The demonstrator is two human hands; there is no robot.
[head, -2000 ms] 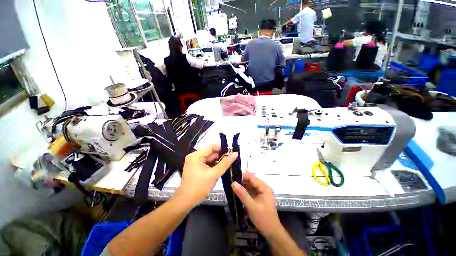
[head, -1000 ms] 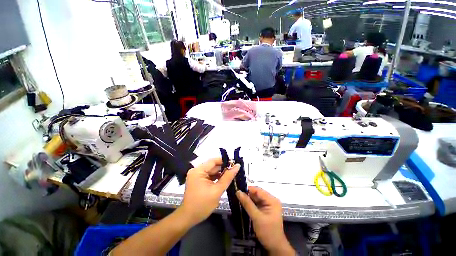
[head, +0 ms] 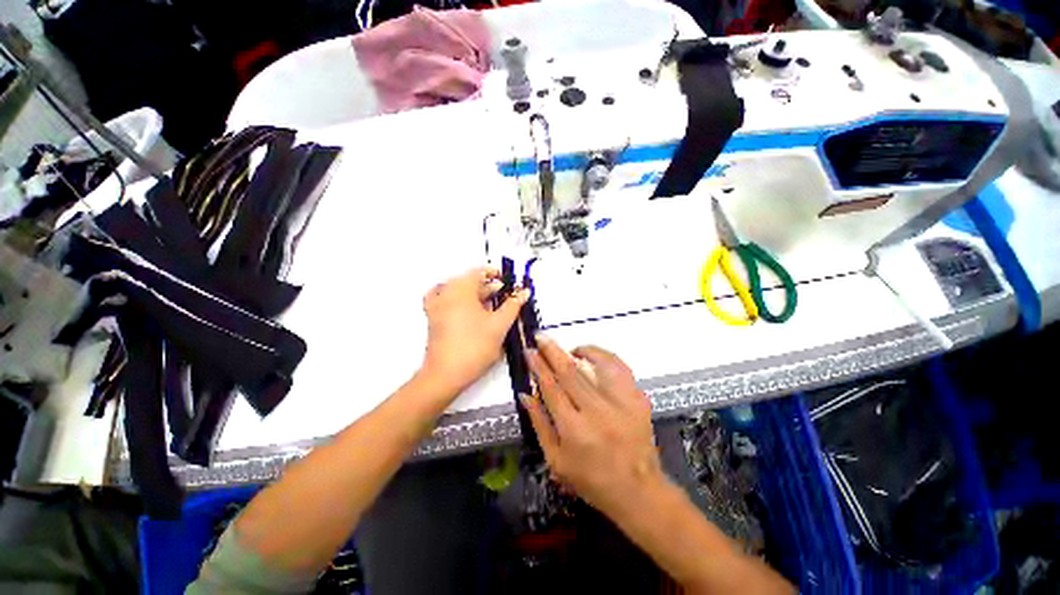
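Observation:
A narrow black zipper strip (head: 518, 363) lies over the table's front edge, its forked top end just in front of the needle area of the white sewing machine (head: 767, 174). My left hand (head: 465, 331) pinches the strip near its top end. My right hand (head: 593, 413) lies on the strip lower down, fingers along its right side. The fingers hide part of the strip. Its lower end hangs below the table edge.
Yellow and green scissors (head: 746, 279) lie right of the needle. A pile of black strips (head: 215, 291) is at table left. A pink cloth (head: 424, 58) lies behind. A black band (head: 703, 116) drapes over the machine head. Blue crates (head: 814, 500) stand below.
The view has tilted down towards the table. Both hands have brought the strip from in front of the table edge forward to the needle area, still holding it.

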